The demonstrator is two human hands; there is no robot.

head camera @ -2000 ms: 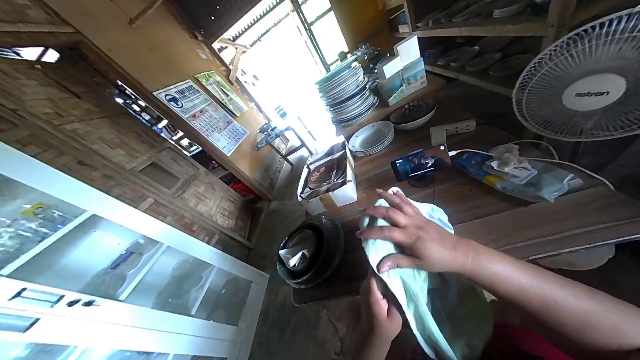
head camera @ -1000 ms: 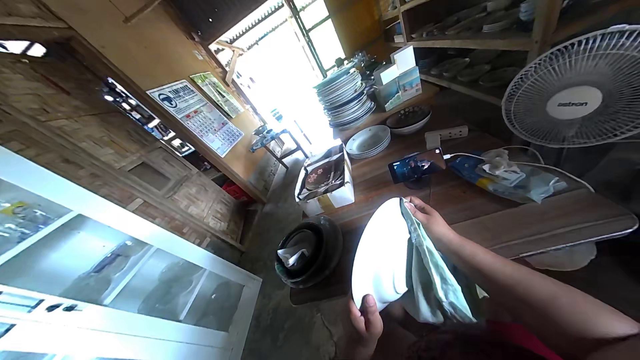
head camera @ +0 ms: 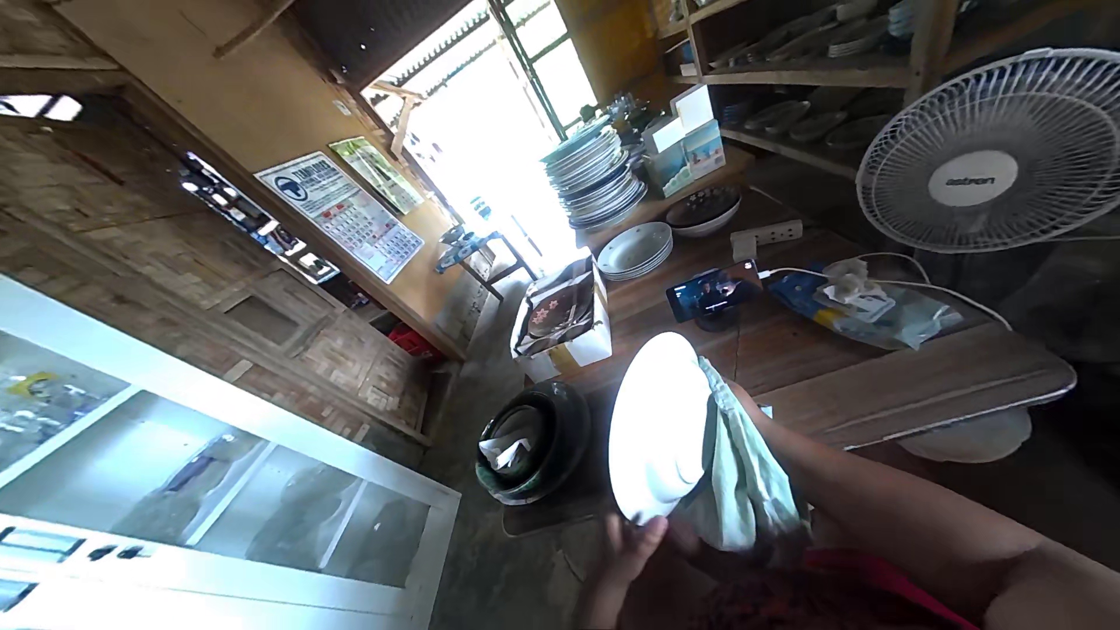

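A white plate is held on edge in front of me, over the near edge of the wooden table. My left hand grips its lower rim, thumb at the edge. A pale green cloth hangs against the plate's right side. My right hand is mostly hidden behind plate and cloth, with only the wrist showing; its fingers cannot be seen. Left of the plate, dark nested bowls hold a crumpled white piece.
An open cardboard box with a dark patterned dish, white bowls, a tall plate stack, a propped phone with a cable, and a plastic bag lie beyond. A fan stands right, a white glass-fronted cabinet left.
Two seconds ago the cloth lay spread under my right hand; the plate's white face has since come into view. My right hand has moved from the upper rim to behind the cloth.
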